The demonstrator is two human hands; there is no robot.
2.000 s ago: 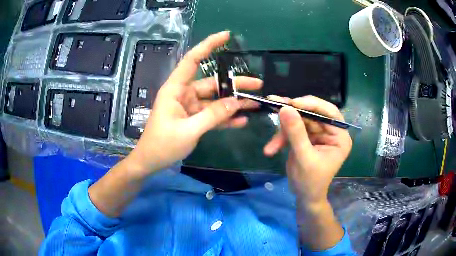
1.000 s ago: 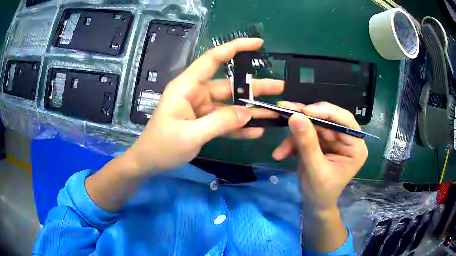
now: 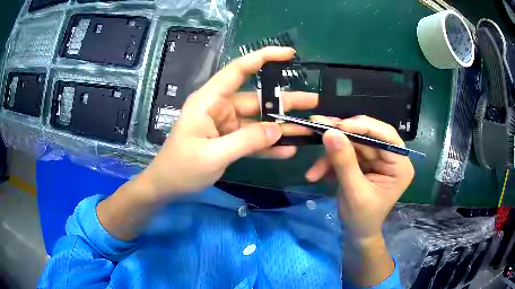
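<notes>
A black phone housing (image 3: 372, 93) with a square opening is in front of me above the green mat. My left hand (image 3: 226, 121) holds its left end, with the thumb at the lower edge, the index finger arched over the top and other fingers showing through the opening. My right hand (image 3: 367, 163) grips dark tweezers (image 3: 361, 137). Their pale tip is at the left end of the housing, close to my left thumb. A clear liner sheet with black strips (image 3: 285, 40) lies partly behind my left index finger. Whether the tip holds a small piece, I cannot tell.
A clear blister tray (image 3: 48, 68) with several black housings is at the left. A white tape roll (image 3: 445, 39) and a grey strip coil (image 3: 494, 118) are at the right, beside a shiny striped strip (image 3: 452, 135). Crinkled plastic film (image 3: 418, 231) covers dark parts at the lower right.
Since two seconds ago, the view has shifted, and both hands and the housing appear slightly further right. Over the last second the hands and tweezers are almost unchanged.
</notes>
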